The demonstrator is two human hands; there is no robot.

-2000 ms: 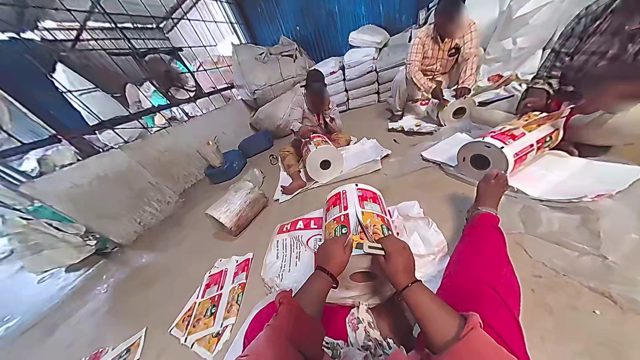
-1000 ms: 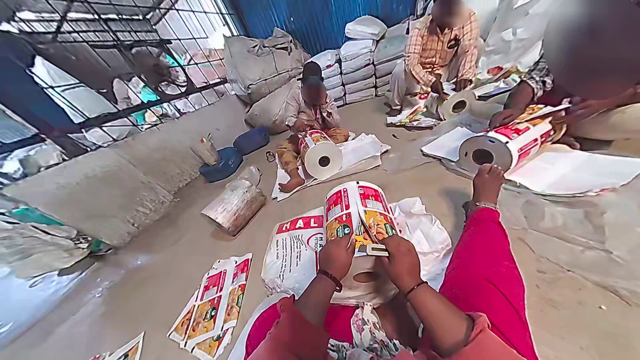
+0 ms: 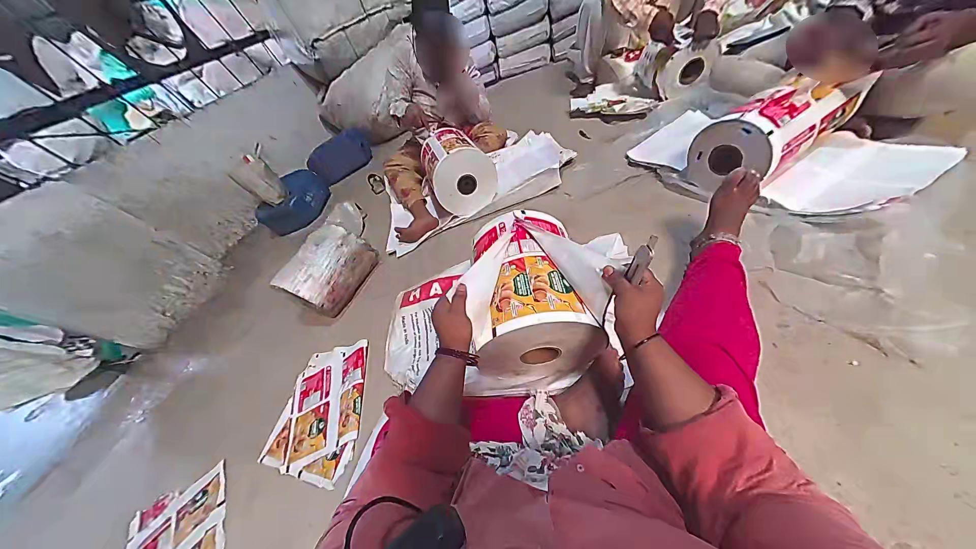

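Observation:
A large roll of printed packaging film [image 3: 540,347] lies in my lap, its end with the core hole towards me. The outer layer is split along the top, and its two flaps are folded back white side out. My left hand [image 3: 454,319] grips the left flap [image 3: 483,286]. My right hand [image 3: 634,301] holds the right flap [image 3: 568,263], with a small cutter knife [image 3: 640,259] also in its grasp, pointing up. Under the roll is a white printed sack [image 3: 412,335].
Cut printed film pieces [image 3: 324,412] lie on the floor at left. A worn cylindrical block [image 3: 326,267] and blue plastic containers [image 3: 293,202] stand farther off. Several people sit with other rolls [image 3: 461,171] ahead. My outstretched foot [image 3: 736,200] touches a roll [image 3: 762,141] at right.
My hands have moved apart from close together over the roll, and its top layer is now parted into two flaps. The knife no longer lies across the film. The view has tipped downward.

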